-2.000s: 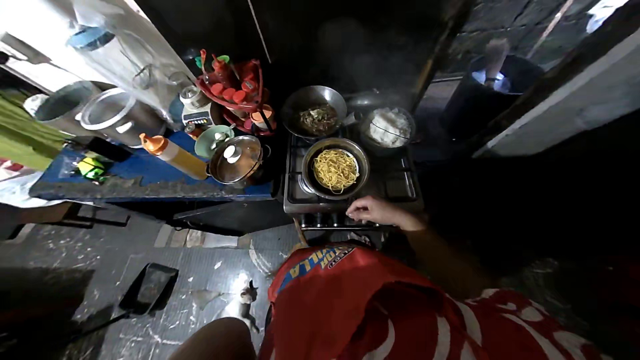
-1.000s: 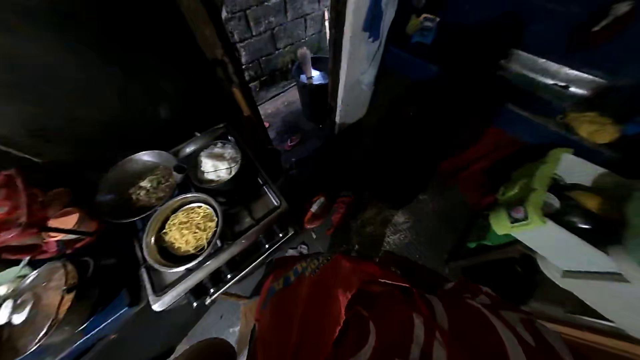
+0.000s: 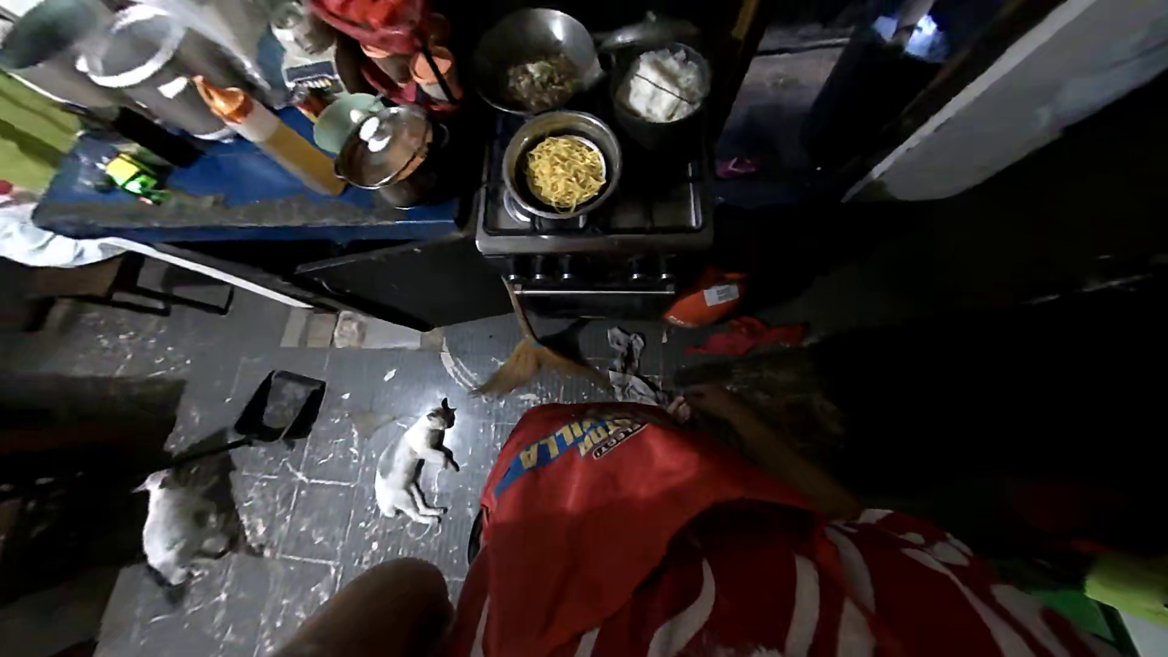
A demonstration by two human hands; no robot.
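My right hand (image 3: 701, 399) is low beside the red apron (image 3: 584, 493), close to a crumpled patterned cloth (image 3: 631, 385); dimness hides its fingers and whether it touches the cloth. My left hand is out of view. In front of me, a metal pot of yellow noodles (image 3: 566, 173) sits on the gas stove (image 3: 593, 243). Behind it stand a wok with cooked food (image 3: 540, 82) and a dark pot holding a white mass (image 3: 664, 87). Left of the stove, a lidded pan (image 3: 388, 151) rests on the blue counter (image 3: 255, 212).
A bottle with an orange cap (image 3: 274, 137) lies on the counter. On the floor are a broom (image 3: 525, 363), a dustpan (image 3: 283, 406), a grey-and-white cat (image 3: 415, 465) and another pale cat (image 3: 178, 529). An orange bag (image 3: 707, 299) lies right of the stove.
Two seconds ago my right hand was at the stove's front edge; now it is lower, beside the apron. The view swung right and came back.
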